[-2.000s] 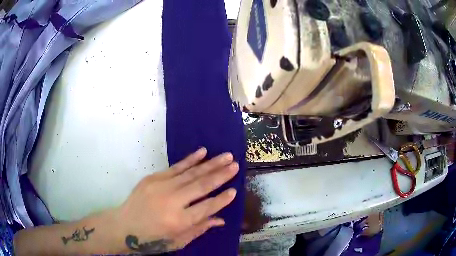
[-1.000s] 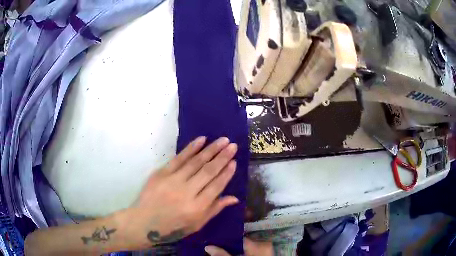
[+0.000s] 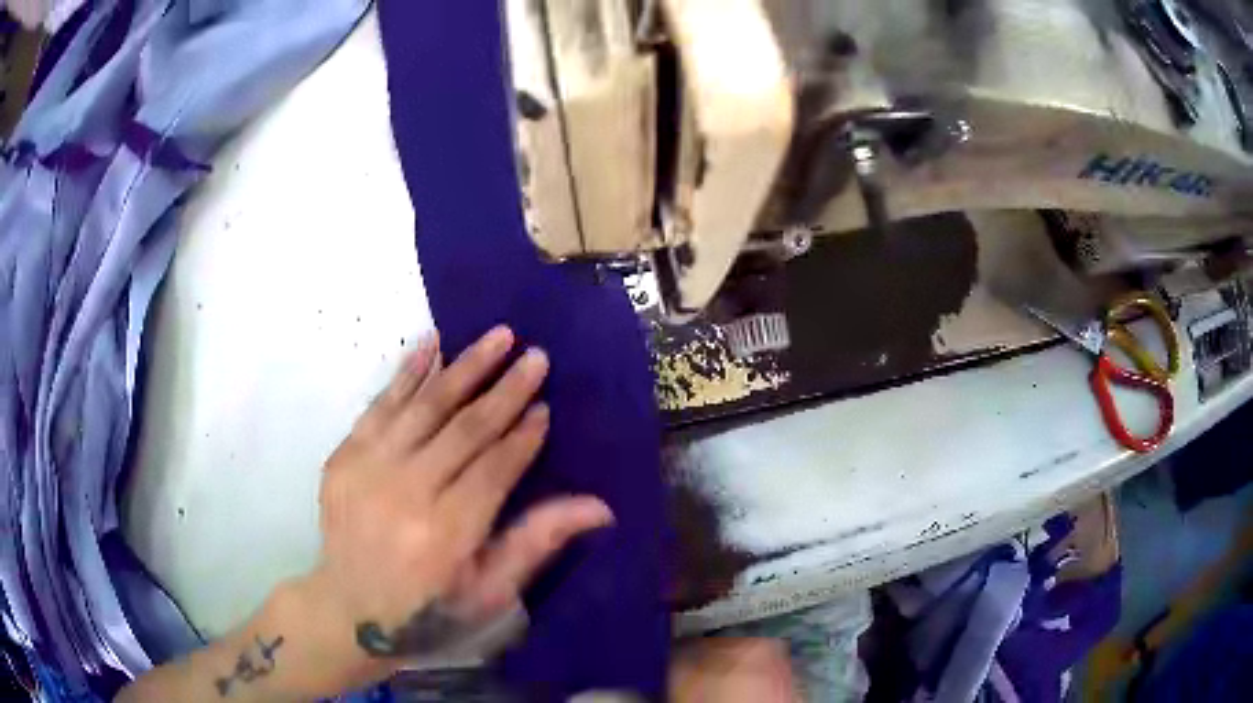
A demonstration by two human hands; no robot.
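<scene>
A dark purple fabric band (image 3: pixel 474 206) runs from the top of the view down past the left side of the sewing machine head (image 3: pixel 605 131) to the bottom edge. My left hand (image 3: pixel 440 488) lies flat on the band's left part, fingers extended and thumb spread to the right. My right hand (image 3: pixel 731 676) is at the bottom edge beside the band, blurred and cut off, so its grip cannot be told. The needle and presser foot are hidden by the head.
Lilac fabric pieces (image 3: pixel 83 316) are heaped at the left of the white table (image 3: pixel 275 357). Scissors (image 3: pixel 1134 398) with red and yellow handles rest at the right. Lilac and purple pieces (image 3: pixel 983 618) hang below the table's front edge. The dark machine bed (image 3: pixel 879 295) lies beside the band.
The camera view has shifted, and the machine head appears further left. My left hand's thumb is spread wider and the band bends near the machine. My right hand has come into view at the bottom.
</scene>
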